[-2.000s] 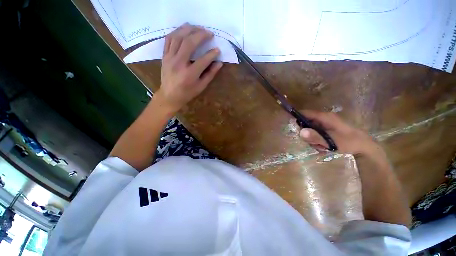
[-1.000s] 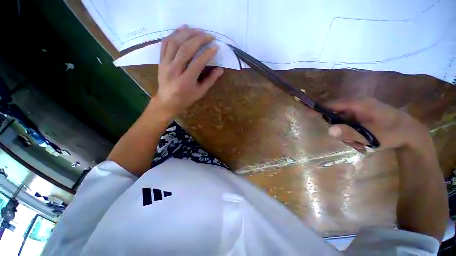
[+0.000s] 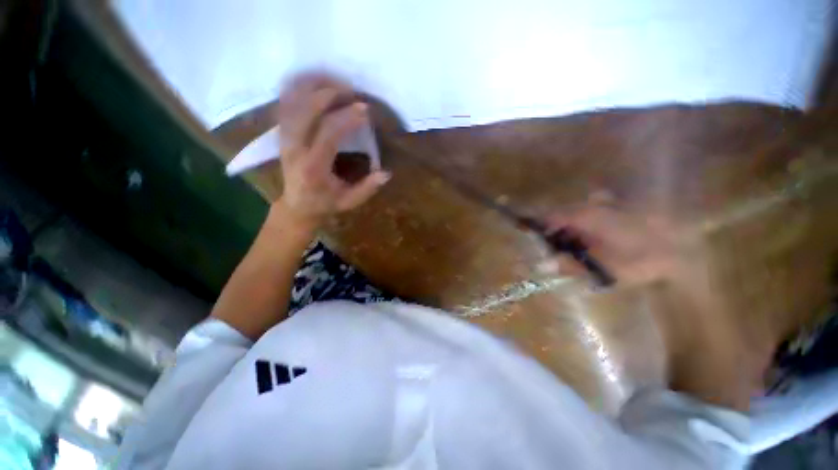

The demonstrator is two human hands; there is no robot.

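Note:
My left hand (image 3: 322,147) grips a white crescent-shaped paper offcut (image 3: 255,152) near the table's left edge. The offcut is apart from the large white pattern paper (image 3: 570,64), which lies across the far side of the table and looks blank in glare. Its near edge has a concave curve beyond my left hand. My right hand (image 3: 625,243) is blurred and closed on the black handles of the shears (image 3: 574,252). The blades point up and left toward the paper's curved edge; they are blurred, so their tips and opening are unclear.
The worn brown table (image 3: 432,220) has a whitish scuffed seam line across it. Its left edge borders a dark green floor (image 3: 138,156). Bright windows show at the lower left. My white shirt fills the bottom, against the near table edge.
The crescent offcut has come away from the large paper and moved slightly toward me in my left hand. My right hand and the shears have moved left, and the blades have left the cut.

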